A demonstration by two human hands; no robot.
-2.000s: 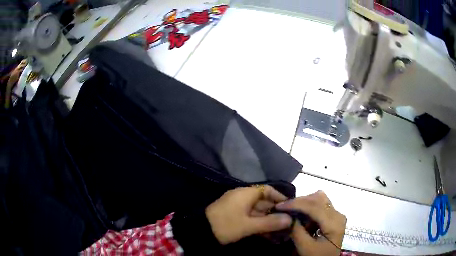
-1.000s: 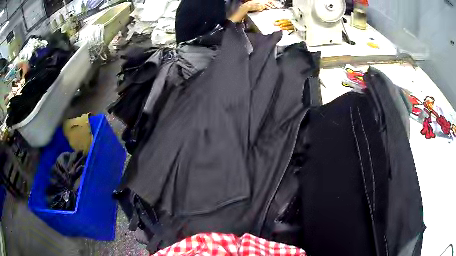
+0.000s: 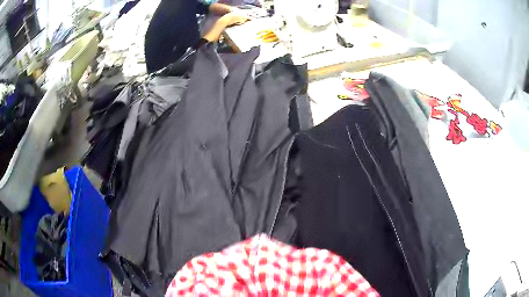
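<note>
Neither of my hands shows in the picture. Nearest in front of me lie dark garment panels. A charcoal-grey panel (image 3: 180, 174) hangs in folds at the centre left. A black panel (image 3: 342, 197) with pale stitch lines lies to its right, with a greyer folded edge (image 3: 415, 168) along its right side on the white table (image 3: 464, 191). A red-and-white checked sleeve or cloth (image 3: 270, 272) bulges at the bottom centre and covers the lower edge of the panels.
A blue bin (image 3: 90, 238) with dark contents stands at lower left. A long pale container (image 3: 32, 139) is behind it. Another person in dark clothing (image 3: 171, 35) is at the top left, near a cream sewing machine (image 3: 313, 23). A red-and-yellow sticker (image 3: 464, 119) is on the table.
The view has swung left from the sewing machine and my hands to the dark panels; my hands have gone out of view. Since one second ago, the checked cloth has risen higher in the picture.
</note>
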